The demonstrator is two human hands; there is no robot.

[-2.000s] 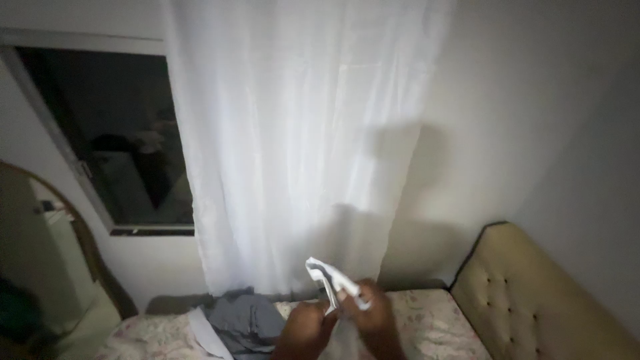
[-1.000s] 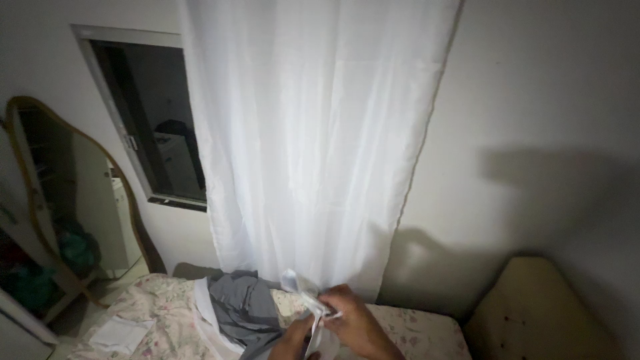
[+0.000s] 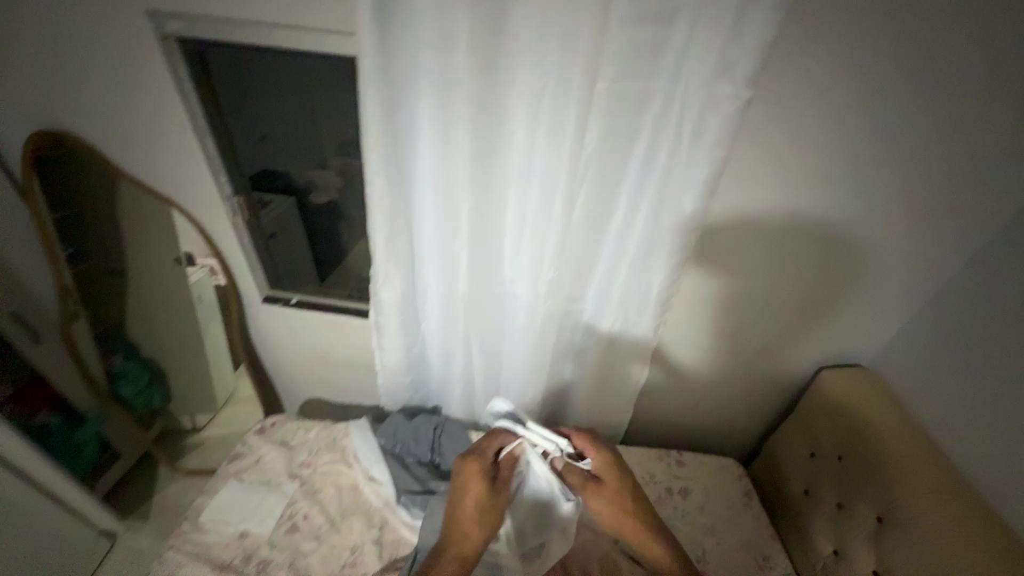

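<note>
Low in the middle of the head view, my left hand [image 3: 482,484] and my right hand [image 3: 600,480] both grip a thin white item [image 3: 544,512], which looks like sheer cloth or a plastic bag. Its gathered top edge is bunched between my fingers, and the rest hangs down between my wrists. A folded end sticks up above my left fingers. Grey fabric [image 3: 424,448] with a white edge lies on the bed just left of my left hand. Whether the white item touches the bed cannot be seen.
A floral-covered bed [image 3: 688,496] with a tufted headboard [image 3: 864,472] spans the bottom. A flat white piece [image 3: 248,506] lies at its left. Behind hang a white curtain [image 3: 544,200] and a dark window [image 3: 288,168]. A wavy-framed mirror [image 3: 152,304] stands left.
The white item was a narrow folded bundle above my hands two seconds ago; now it is spread and hangs down between them. The view has shifted.
</note>
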